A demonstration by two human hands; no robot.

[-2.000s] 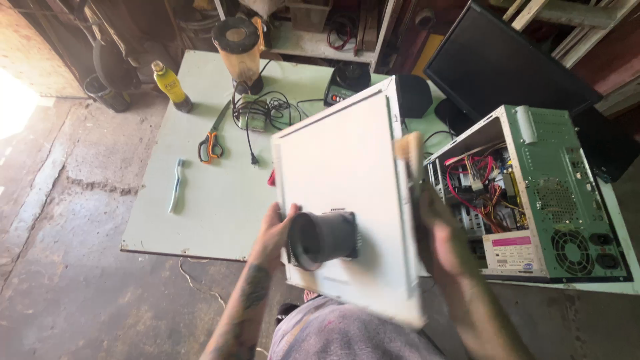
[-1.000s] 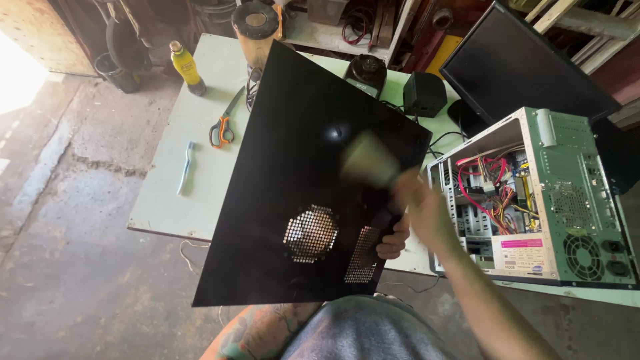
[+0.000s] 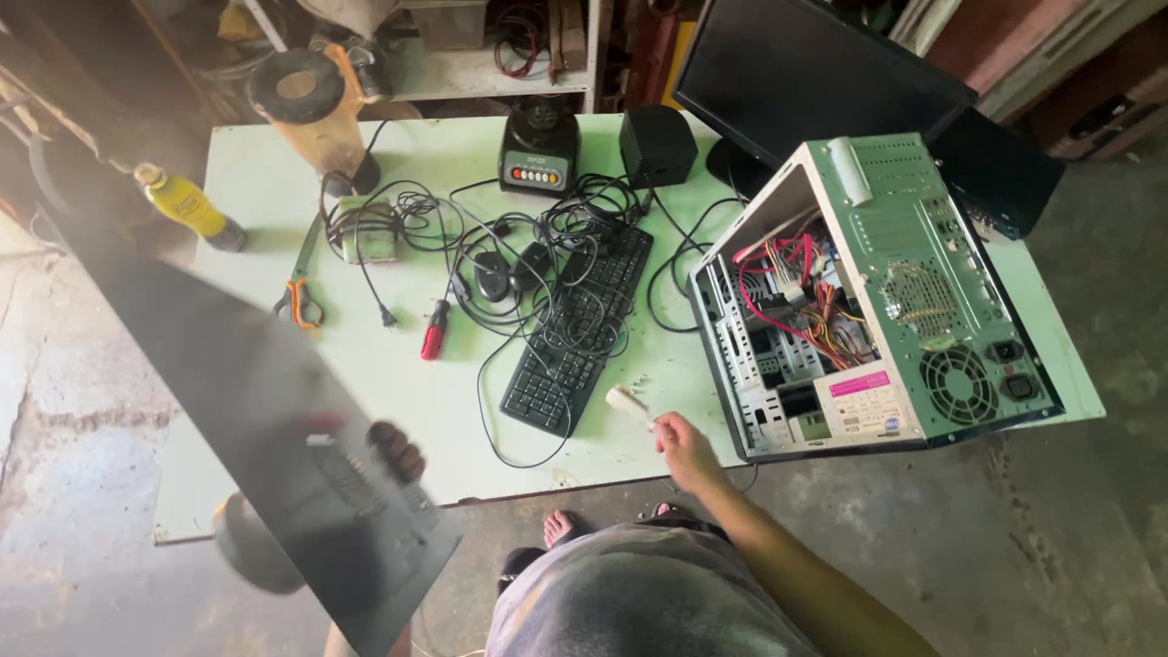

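Observation:
A dark computer side panel (image 3: 246, 365), blurred and tilted, is held by my left hand (image 3: 397, 452), whose fingertips show at the panel's edge; a round duct juts from its far side. In my right hand (image 3: 686, 452) is a light-coloured brush (image 3: 630, 404), held over the table near a few small screws (image 3: 638, 385). To the right of that hand stands the open computer case (image 3: 949, 301), with red and yellow wires and a power supply (image 3: 858, 401) showing inside. A black keyboard (image 3: 538, 374) lies under tangled cables left of the brush.
A red screwdriver (image 3: 435, 330), orange-handled scissors (image 3: 299, 306), a yellow-labelled bottle (image 3: 190, 208) and a blender jar (image 3: 315, 114) are on the left part of the table (image 3: 365, 374). Behind are a blender base (image 3: 539, 151), a black speaker (image 3: 657, 146) and a monitor (image 3: 812, 82).
The panel has moved left, away from my body, uncovering the keyboard, cables and screwdriver. My right hand with the brush has come away from the panel and is over the table.

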